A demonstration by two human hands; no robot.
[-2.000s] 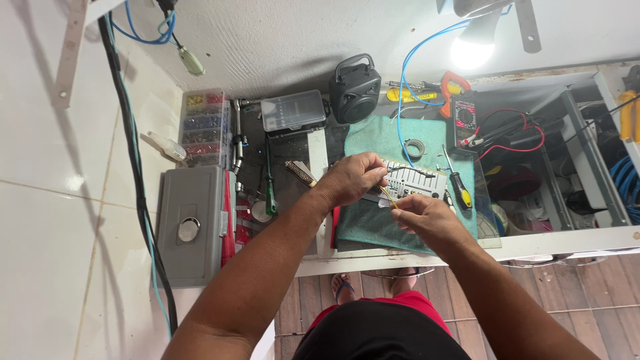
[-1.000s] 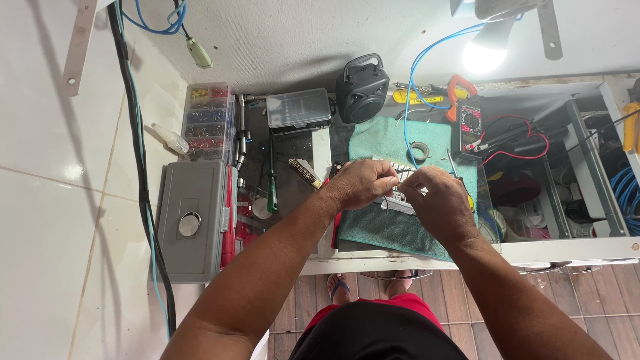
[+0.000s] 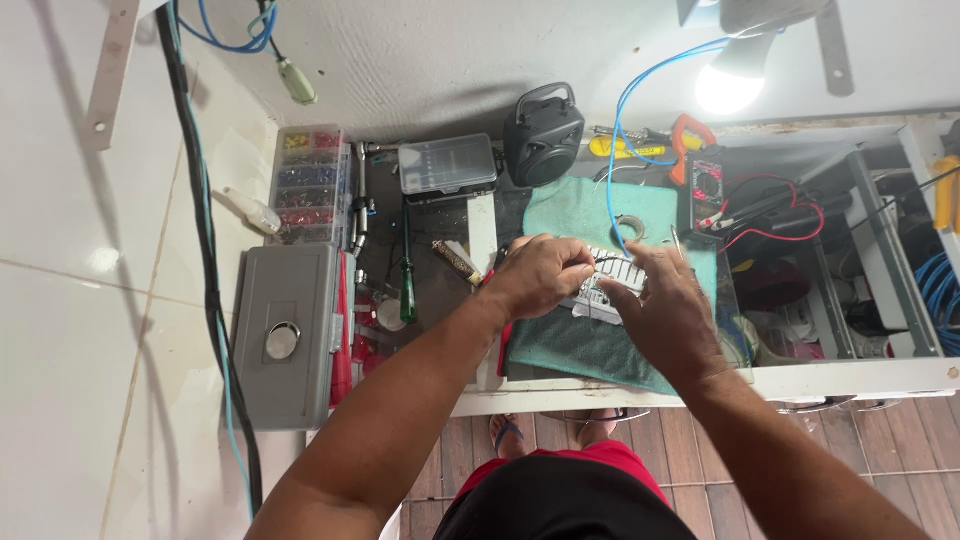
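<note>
A white slotted electronic unit [image 3: 616,274] with small parts and wires lies on the green cloth [image 3: 570,356], partly behind my hands. My left hand [image 3: 544,274] is at its left side, with thumb and forefinger pinched on a thin dark wire [image 3: 606,259]. Over the unit's right side is my right hand [image 3: 664,300], slightly blurred, its thumb and fingers apart and nothing plainly between them. A roll of tape [image 3: 630,227] lies just behind the unit. The blue cable [image 3: 616,169] comes down to the cloth beside that roll.
Left of the cloth are a green screwdriver [image 3: 407,289], a grey case [image 3: 283,337] and a compartment box of small parts [image 3: 306,178]. At the back stand a black speaker [image 3: 544,139] and a clear-lidded box [image 3: 448,165]. A multimeter [image 3: 705,187] with leads lies right, near open compartments.
My right hand's fingers, close to my left fingers one second ago, have spread and moved right. More of the white unit shows between my hands.
</note>
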